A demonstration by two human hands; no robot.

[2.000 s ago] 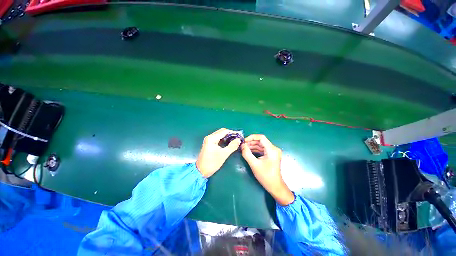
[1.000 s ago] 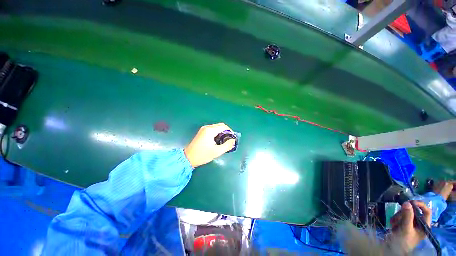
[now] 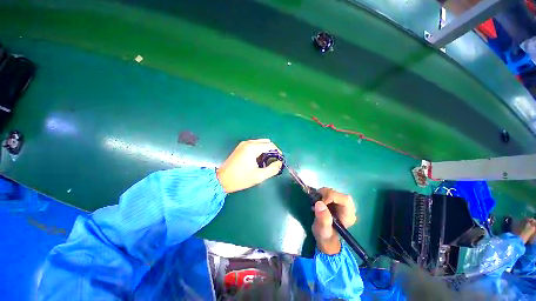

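Observation:
My left hand [image 3: 250, 167] holds a round black unit [image 3: 271, 159] between thumb and fingers above the green bench [image 3: 158, 188]. My right hand [image 3: 334, 216] grips the black handle of a soldering iron [image 3: 348, 236]. The iron's thin metal tip points up and left to the unit's right edge; whether it touches cannot be told. No wire or small part can be made out at the tip.
Black soldering station [image 3: 414, 226] at right, beside a grey-white post [image 3: 488, 169] and blue bundle [image 3: 475, 197]. Red wire [image 3: 358, 136] runs along the belt edge. Another unit [image 3: 323, 41] is on the belt, one [image 3: 13, 142] at far left. Another person's hand [image 3: 525, 228] at far right.
My right hand first left the unit and took the iron by the station at right. It has now brought the iron left to the unit, which my left hand still holds.

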